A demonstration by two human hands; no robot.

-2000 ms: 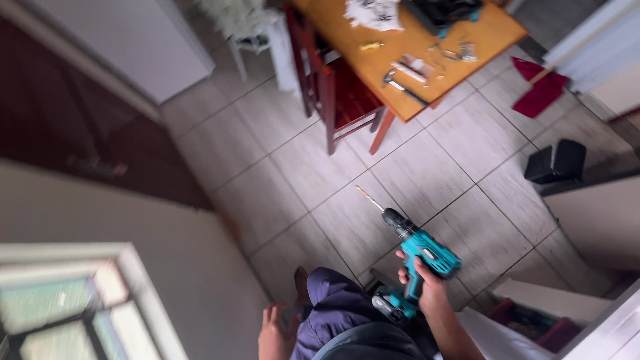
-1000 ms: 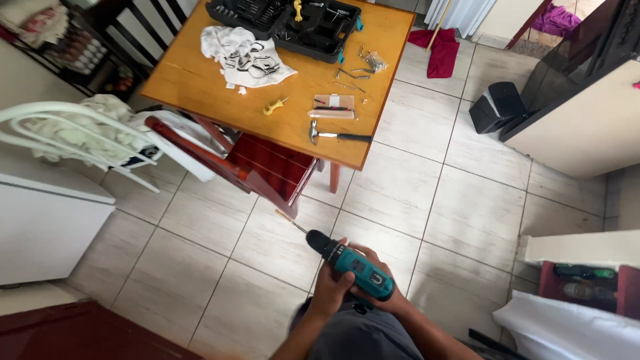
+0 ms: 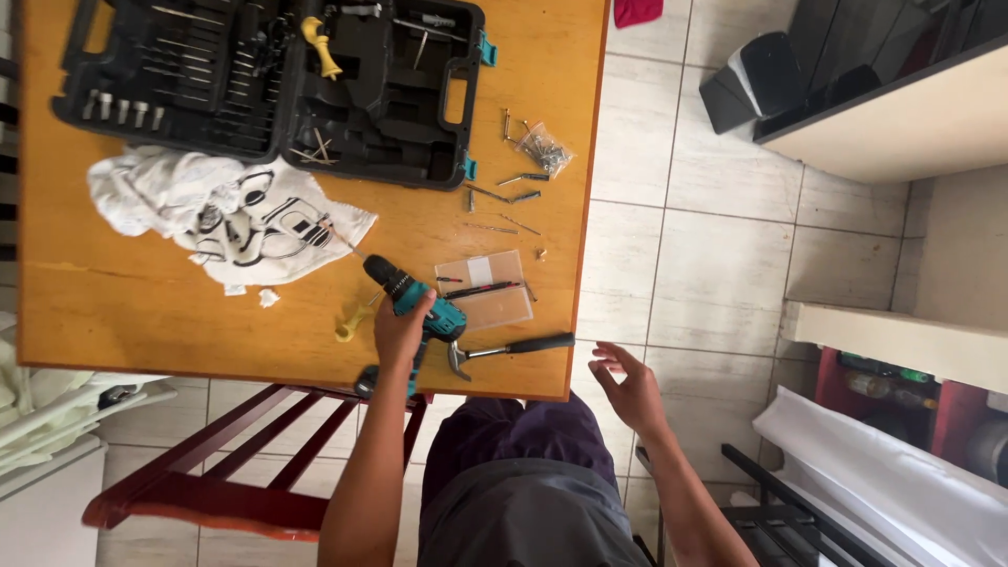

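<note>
My left hand [image 3: 403, 327] is closed around a teal and black cordless drill [image 3: 429, 309] over the table's near edge, its long bit pointing up and left toward a white printed cloth [image 3: 268, 224]. Fingers apart, my right hand [image 3: 628, 386] hangs empty beyond the table's right edge. Between the hands lies a claw hammer [image 3: 516, 346] with a black grip. A clear plastic case [image 3: 488, 303] with dark bits on it is just above the hammer. Partly behind my left hand is a yellow plastic piece [image 3: 350, 323]. An open black tool case [image 3: 378, 102] holds drill bits and sockets.
Loose drill bits and a small bag of screws [image 3: 545, 150] lie on the wooden table [image 3: 150, 311]. A dark red chair [image 3: 213, 504] stands at its near side. Black metal bars [image 3: 787, 488] and white fabric [image 3: 858, 472] are at the lower right, near a shelf holding bottles.
The table is now close in front of me. A second ago both hands were on the drill; my right hand has let go and moved off to the right, leaving the drill in my left.
</note>
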